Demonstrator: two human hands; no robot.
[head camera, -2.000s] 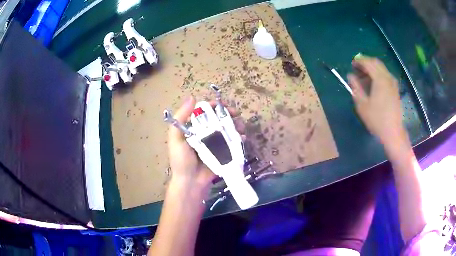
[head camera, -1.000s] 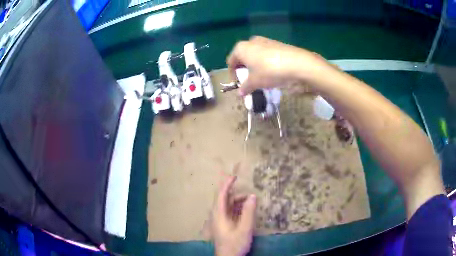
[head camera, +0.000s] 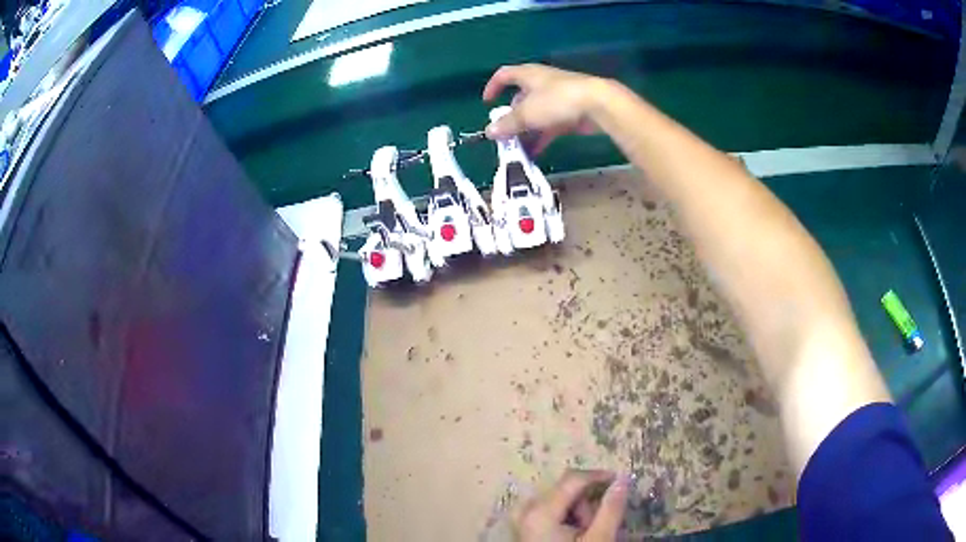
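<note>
Three white model motorcycles stand side by side at the brown cardboard mat's far left corner: the left one (head camera: 383, 265), the middle one (head camera: 449, 235) and the right one (head camera: 525, 222). Each shows a red dot at its near end, with the narrow end pointing away. My right hand (head camera: 540, 104) reaches across and holds the narrow end of the right model between fingers and thumb. My left hand (head camera: 572, 510) is low over the mat (head camera: 466, 392), fingers curled, cut off by the bottom edge. Nothing shows in it, but its palm side is hidden.
A large dark box (head camera: 159, 286) stands at left, beside a white strip (head camera: 300, 392). A small green item with a blue end (head camera: 898, 318) lies on the green bench at right. Blue bins (head camera: 207, 42) are at the far left. My right forearm crosses the mat's right side.
The third model has gone from my left hand to the row's right end, now upright with its red dot facing me. The view has shifted. The white bottle no longer shows.
</note>
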